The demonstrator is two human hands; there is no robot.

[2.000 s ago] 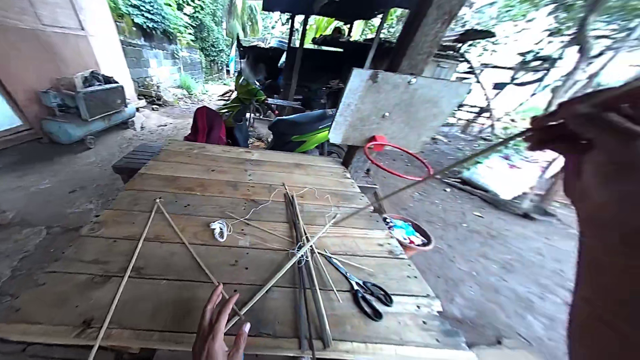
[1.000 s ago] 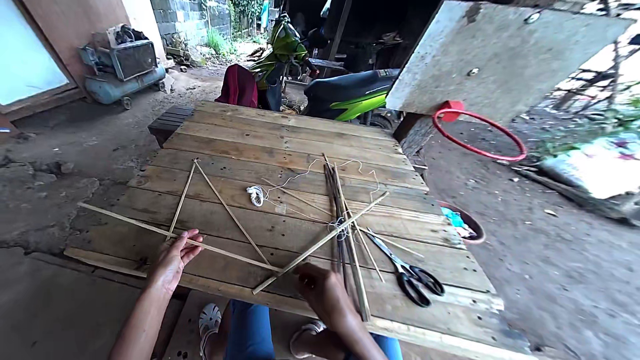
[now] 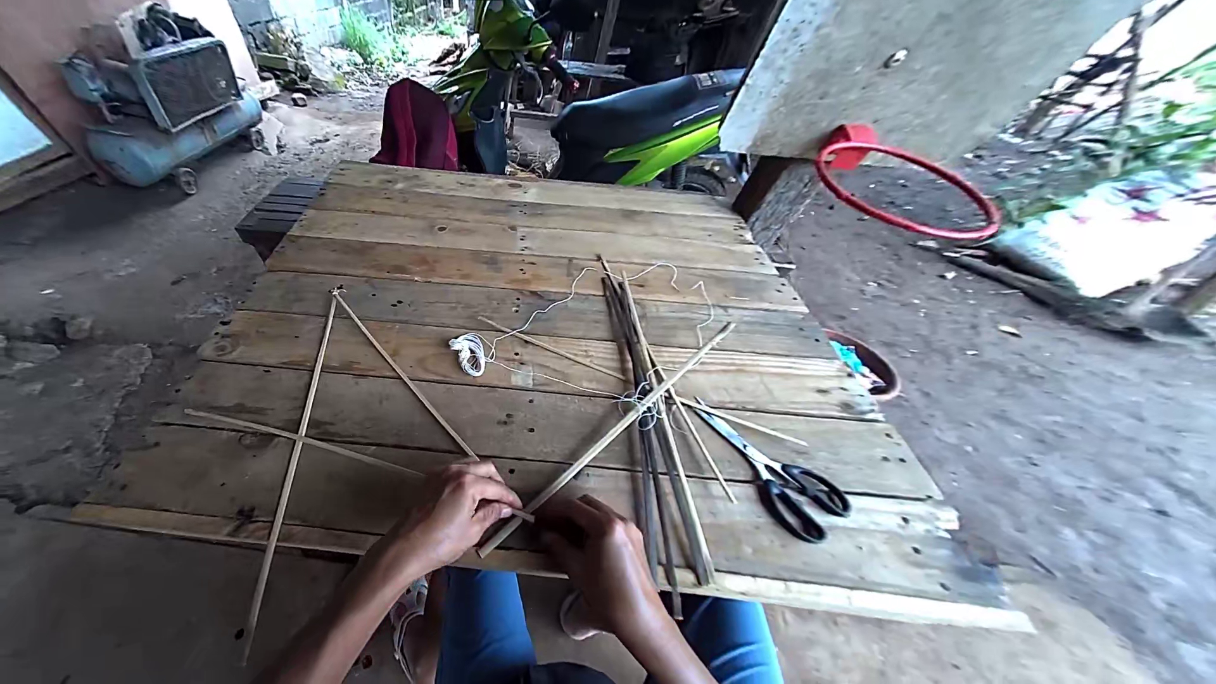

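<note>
My left hand (image 3: 465,503) pinches the near end of a thin bamboo stick (image 3: 309,441), which runs left across a V of two sticks (image 3: 302,427) tied at the top. Close by on the right, my right hand (image 3: 594,546) is curled at the table's near edge; its fingertips are partly hidden. Between the hands lies the low end of a thicker bamboo stick (image 3: 608,437), slanting up to the right over a bundle of sticks (image 3: 655,456). White string (image 3: 468,353) lies in a small coil, its strand reaching the bundle. Scissors (image 3: 774,475) with black handles lie right of the bundle.
The wooden slatted table (image 3: 532,228) has gaps between its boards. Beyond it stand a green and black motorcycle (image 3: 655,133) and a dark red cloth (image 3: 415,126). A red hoop (image 3: 907,190) on a board is at the right, an air compressor (image 3: 171,123) at the back left.
My right hand, raised at the far right two seconds ago, is now low beside my left. My left hand has moved right along the crossing stick since one second ago.
</note>
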